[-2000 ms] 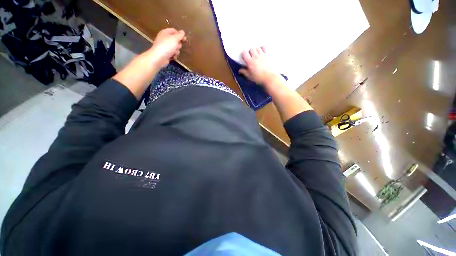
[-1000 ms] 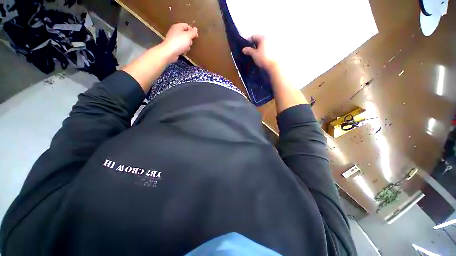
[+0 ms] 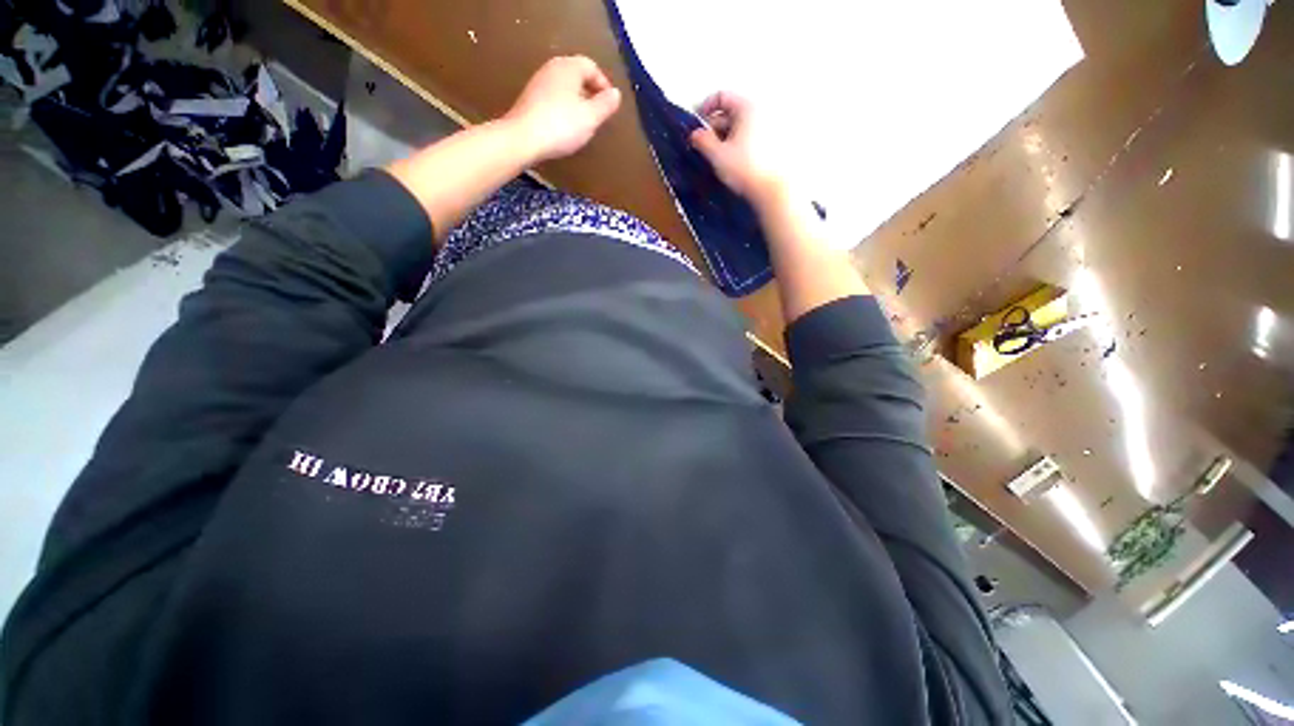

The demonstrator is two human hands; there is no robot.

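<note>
A large white paper sheet (image 3: 880, 107) lies on navy fabric (image 3: 717, 227), which shows along the paper's left edge and near corner. My right hand (image 3: 731, 142) is at that edge, thumb and fingers bent over the navy fabric; whether they pinch a layer cannot be told. My left hand (image 3: 575, 107) is to the left of the fabric, low over the brown table (image 3: 483, 64), fingers curled together, with nothing visible in them.
Dark-handled scissors (image 3: 1016, 331) rest on a yellow block (image 3: 979, 350) to the right. A small pale box (image 3: 1035, 478) and a green heap (image 3: 1147, 542) lie farther right. A white-topped piece (image 3: 1236, 26) is at the upper right. Navy and white scraps (image 3: 185, 128) cover the floor at left.
My left hand has moved right, closer to the fabric. My right hand has gone from spread on the paper to bent fingers at its edge. More navy shows along that edge.
</note>
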